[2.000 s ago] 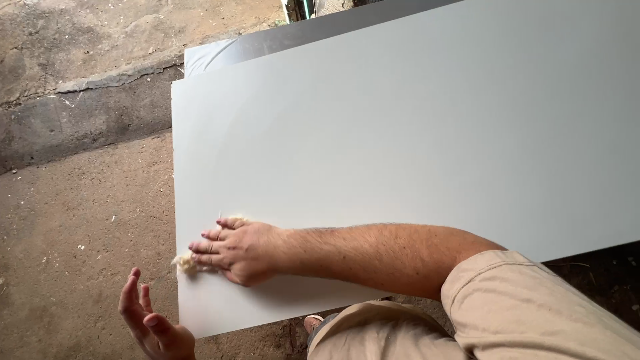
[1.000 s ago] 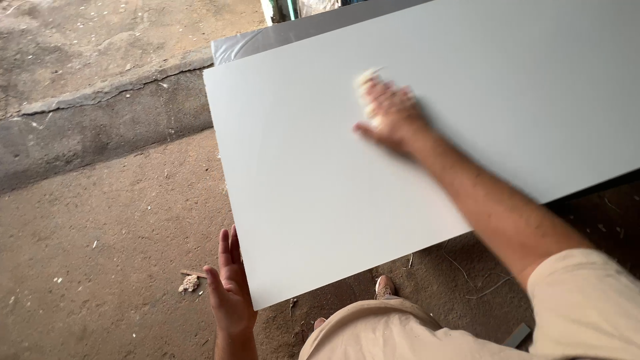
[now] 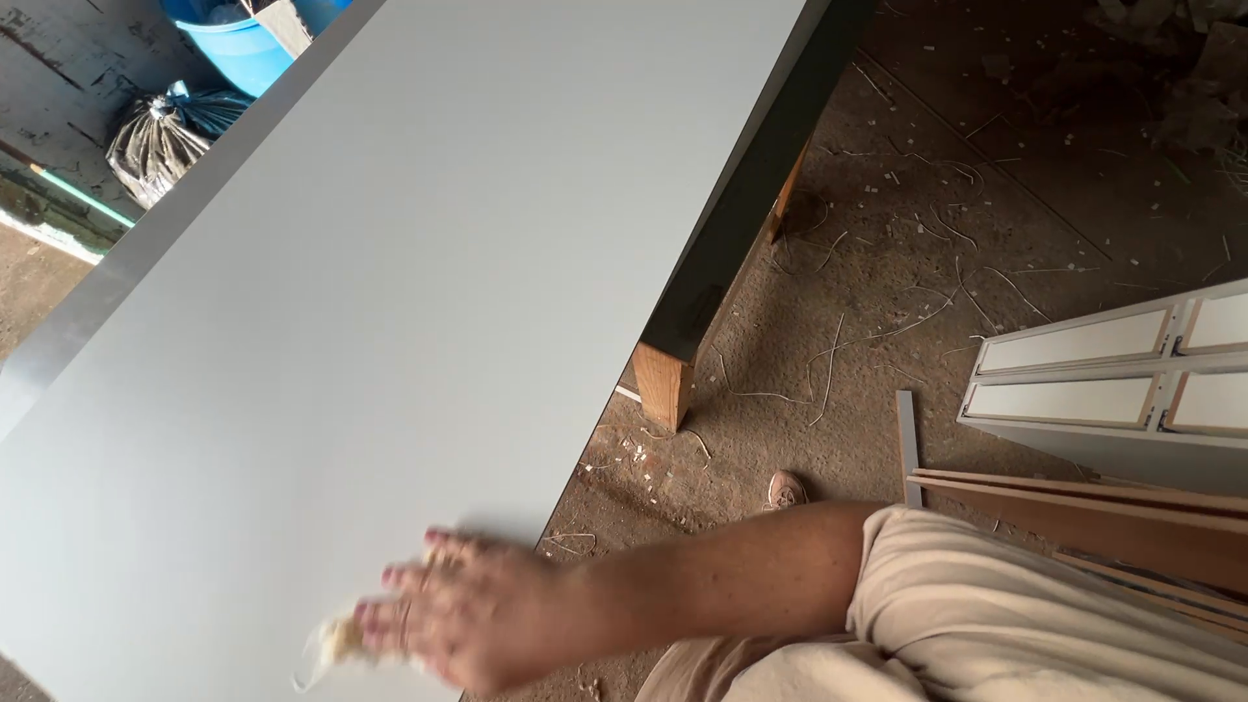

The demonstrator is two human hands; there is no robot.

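A large pale grey panel lies flat across the middle of the head view. Near its lower right edge, my right hand presses a wad of whitish, fluffy wiping material against the surface. The fingers are spread over the wad, part of which sticks out past the fingertips. The hand is slightly blurred. My left hand is outside this frame.
Beneath the panel are a dark board and a wooden leg. At right stand a white cabinet frame and leaning boards. A blue tub and a tied bag sit beyond the panel.
My right hand has come from the middle of the panel back to its near edge, still with the wad. My left hand has gone out of sight. The view has turned strongly right.
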